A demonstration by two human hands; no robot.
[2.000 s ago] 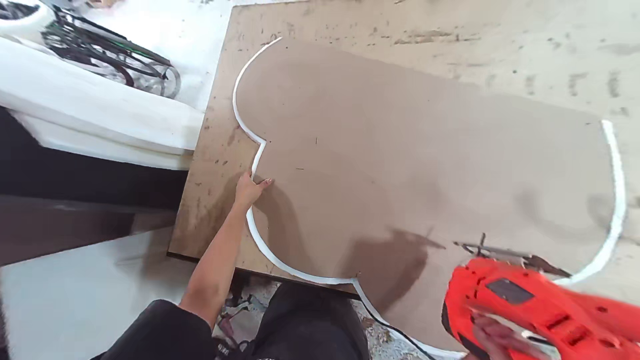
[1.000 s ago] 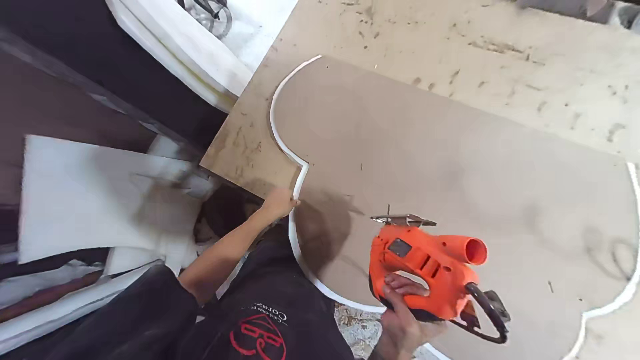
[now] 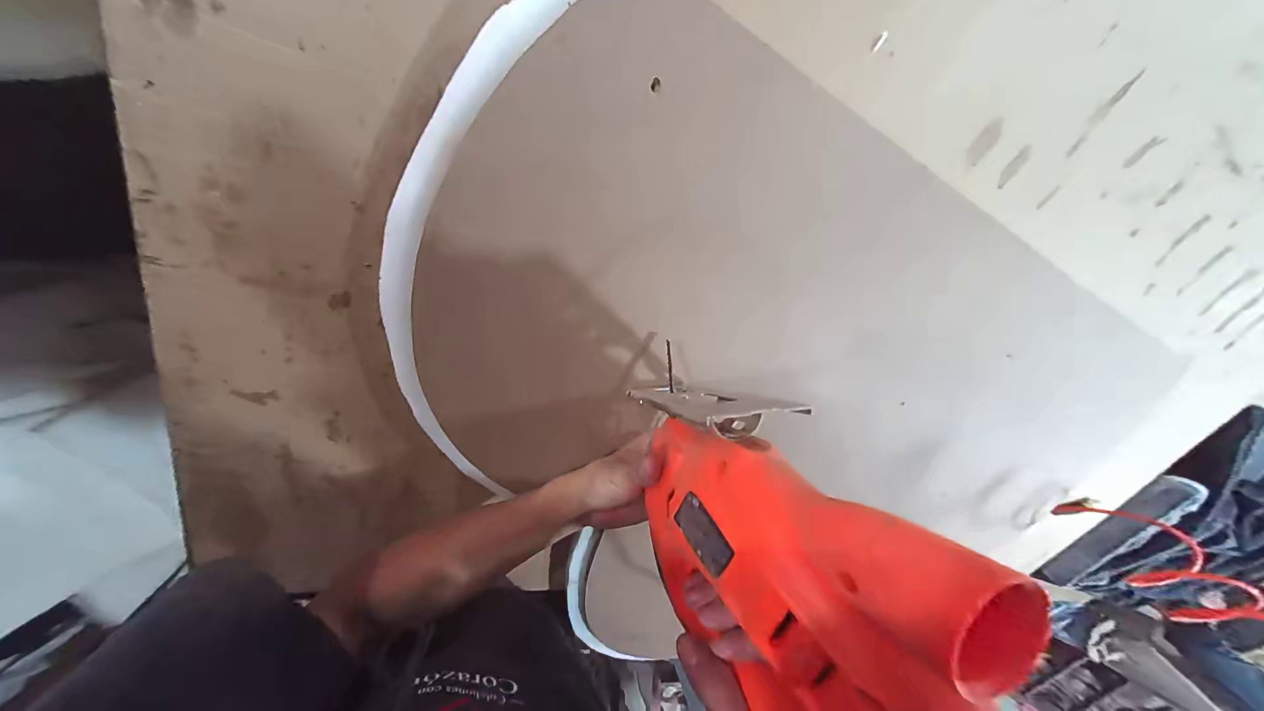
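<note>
An orange jigsaw [image 3: 790, 553] is held up at lower centre, its metal base plate [image 3: 721, 403] and thin blade pointing away from me over a brown board [image 3: 770, 217]. My right hand [image 3: 716, 642] is wrapped around the jigsaw's handle, partly hidden by the body. My left hand [image 3: 617, 484] is at the front left side of the tool; its fingertips are partly hidden, so whether it grips the tool or only touches it cannot be told. A white curved edge [image 3: 400, 247] borders the board's scalloped outline on the left.
Beneath the board lies a larger stained tan sheet [image 3: 247, 296] with its edge at the left. A red cord [image 3: 1165, 528] coils at the right beside dark blue fabric [image 3: 1224, 494]. Pale material [image 3: 79, 444] lies beyond the left edge.
My left hand has left the board's white edge and is now by the front of the jigsaw. The jigsaw remains in my right hand. The view has shifted considerably.
</note>
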